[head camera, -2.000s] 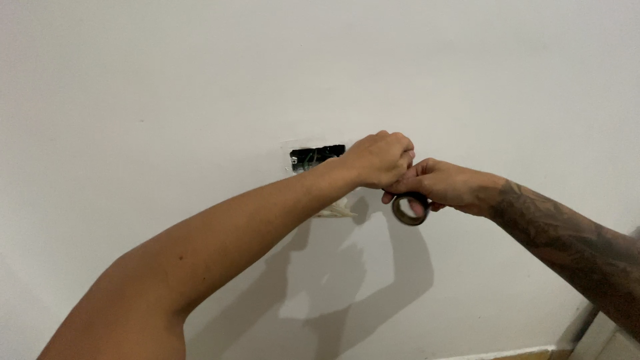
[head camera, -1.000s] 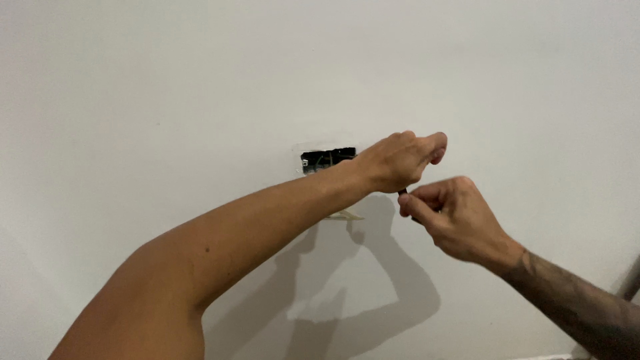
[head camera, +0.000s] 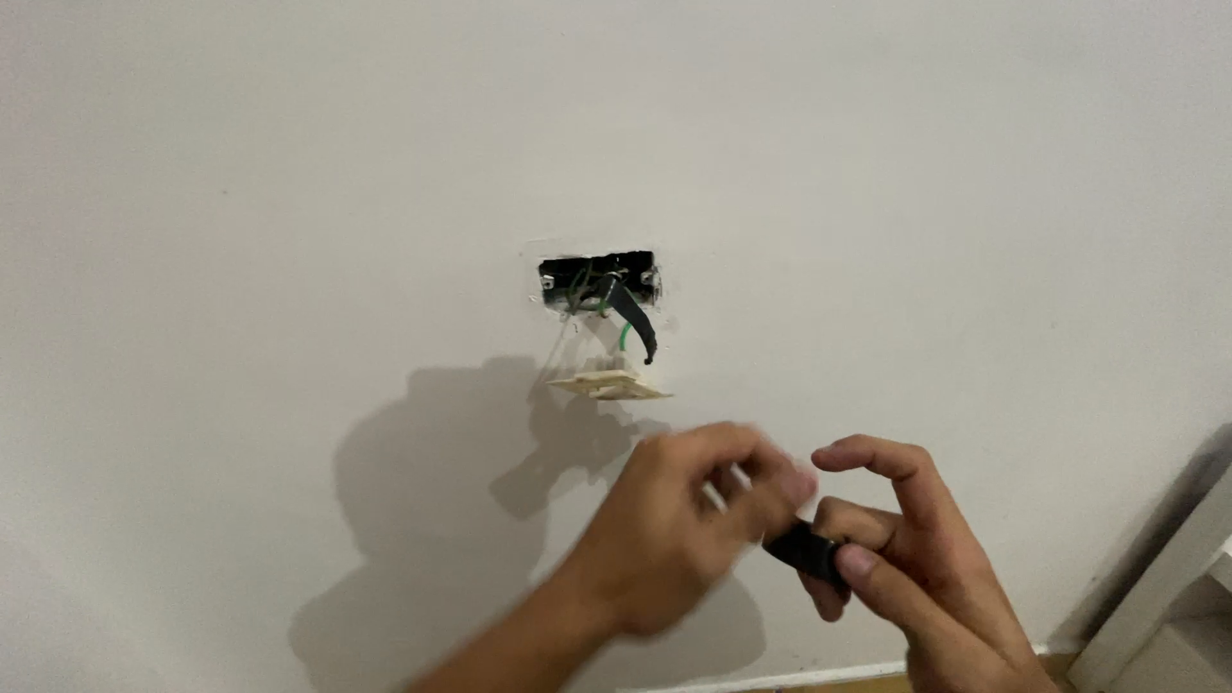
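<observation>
My right hand (head camera: 914, 558) holds a roll of black electrical tape (head camera: 807, 551) between thumb and fingers, low and right of the wall opening. Close beside it is my left hand (head camera: 698, 525), blurred, its fingertips at the roll; whether they grip tape cannot be told. A rectangular electrical box (head camera: 597, 279) is recessed in the wall, with green and other wires inside. From it hangs a strip of black tape (head camera: 632, 318), one end free and curled. Below, a cream outlet plate (head camera: 611, 385) hangs from wires, tilted, its face out of sight.
A white wall (head camera: 289, 192) surrounds the box and carries the shadows of my arms. White furniture (head camera: 1160, 577) stands at the lower right. Along the bottom runs a white baseboard edge (head camera: 818, 677) above a brownish floor.
My left hand has moved down from beside the box to the tape roll, uncovering the box and the hanging black strip. My right hand is lower than before.
</observation>
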